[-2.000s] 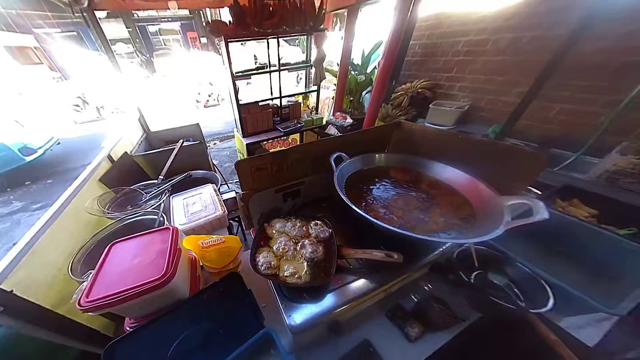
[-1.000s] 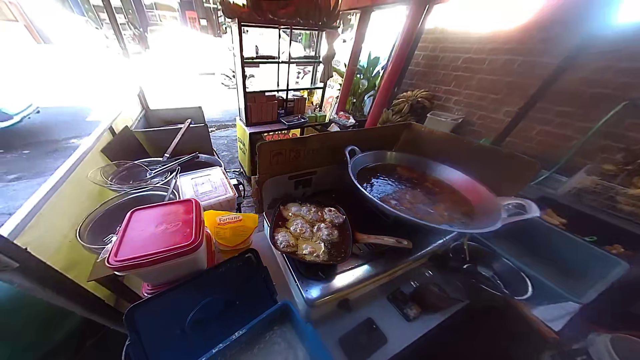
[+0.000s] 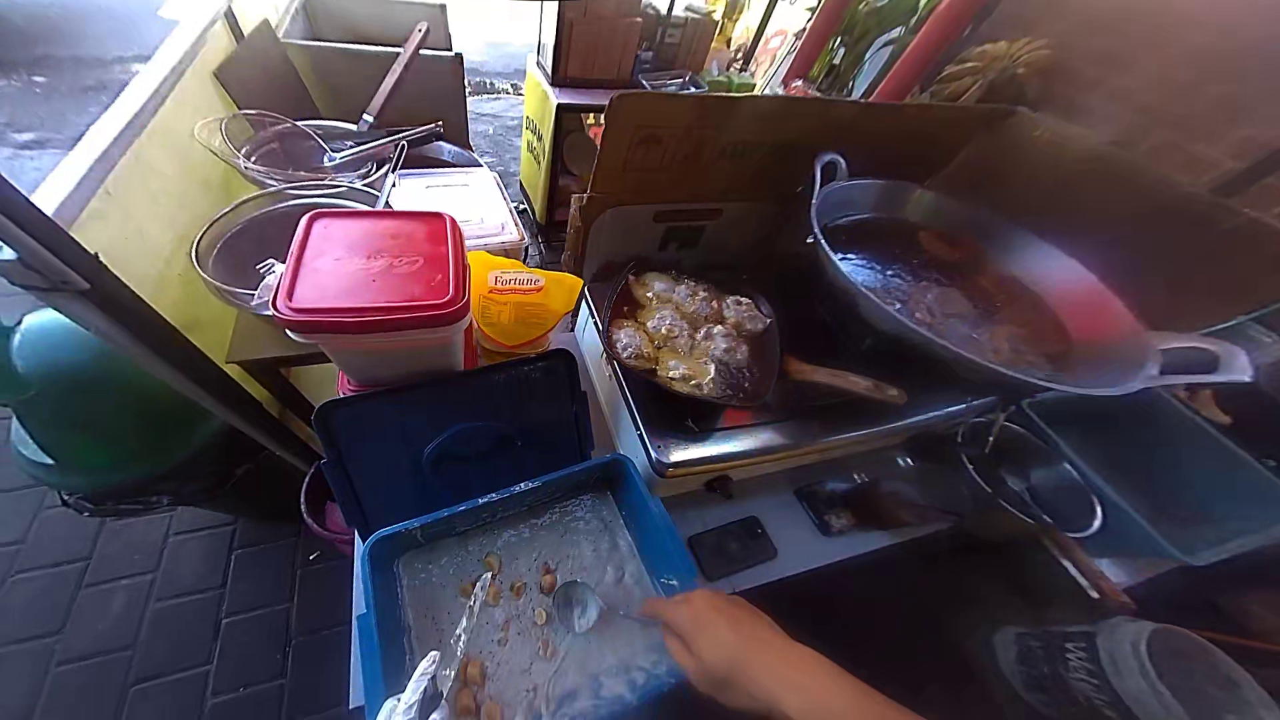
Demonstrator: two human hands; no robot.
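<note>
My right hand point(image 3: 715, 640) grips the thin handle of a metal ladle point(image 3: 578, 607), whose bowl rests in pale batter inside a blue plastic tub point(image 3: 375, 580). Small round brown pieces point(image 3: 475, 672) lie in the batter near the ladle and to its left. At the lower left of the tub, crumpled clear plastic point(image 3: 425, 682) shows, perhaps over my left hand, which I cannot make out. Beyond the tub, a square frying pan point(image 3: 775, 350) on the stove holds several battered lumps point(image 3: 690, 330) in oil. To its right, a large wok point(image 3: 1075, 310) holds dark oil with food frying.
A navy lid point(image 3: 450, 430) leans behind the tub. Red-lidded containers point(image 3: 372, 262), a yellow Fortune pouch point(image 3: 522, 302) and wire strainers point(image 3: 245, 240) stand at left. Two phones point(image 3: 732, 547) lie before the stove point(image 3: 740, 445). The pan's wooden handle point(image 3: 845, 380) points right. Cardboard point(image 3: 760, 150) screens the stove.
The view has swung down toward the tub. My right hand with the ladle, and the clear plastic, now show; neither is visible in the earlier frames.
</note>
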